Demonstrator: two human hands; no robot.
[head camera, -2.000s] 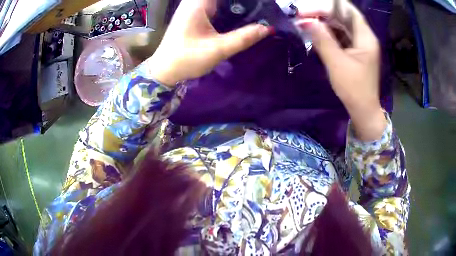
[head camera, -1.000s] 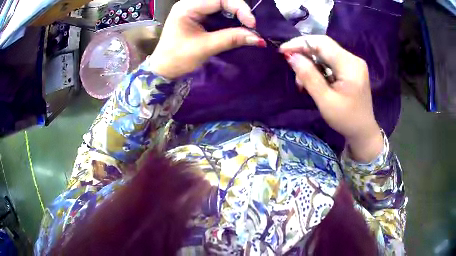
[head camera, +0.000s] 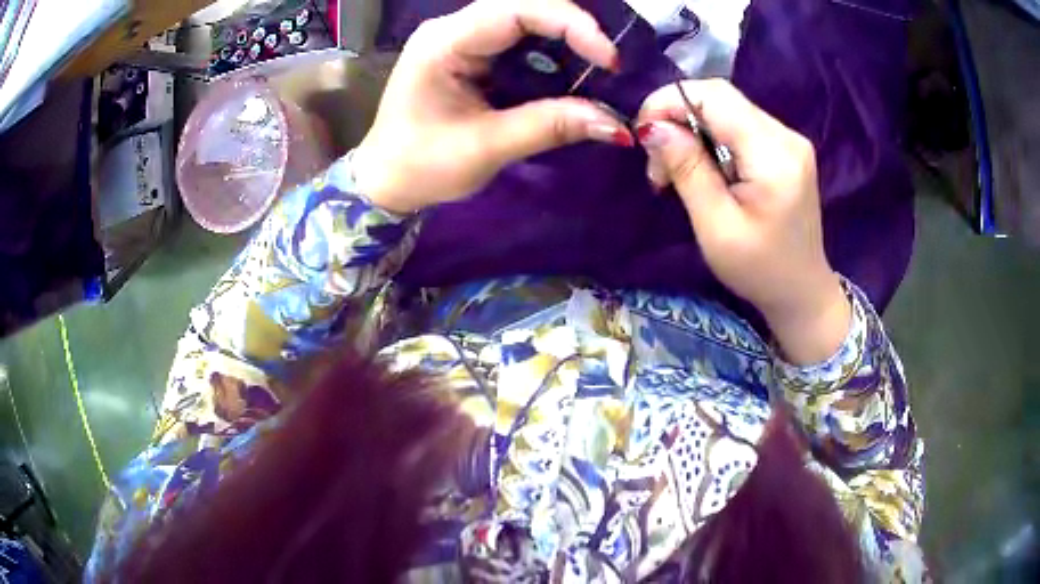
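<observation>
The dark purple garment (head camera: 536, 234) lies over my lap, with white lining (head camera: 709, 43) showing at the top. A round button or snap (head camera: 542, 62) with a pale centre sits on purple cloth beside my left fingers. My left hand (head camera: 456, 114) pinches the purple cloth edge between thumb and fingers; a thin bright line, needle or thread (head camera: 604, 55), rises past its fingertips. My right hand (head camera: 747, 188) has thumb and index closed at the same cloth edge, touching my left thumb tip. Dark metal snips (head camera: 709, 139) are held in its fingers. What the right fingertips pinch is too small to tell.
A translucent pink bin (head camera: 232, 156) stands at the left. A tray of small bobbins or spools (head camera: 260, 46) is above it. A blue-edged dark panel (head camera: 983, 137) stands at the right. A yellow-green line (head camera: 78, 399) lies on the green floor at lower left.
My hands came down from the top edge and closed together at the cloth edge. Since one second ago, the right hand shifted slightly left, and the button came into view beside my left fingers.
</observation>
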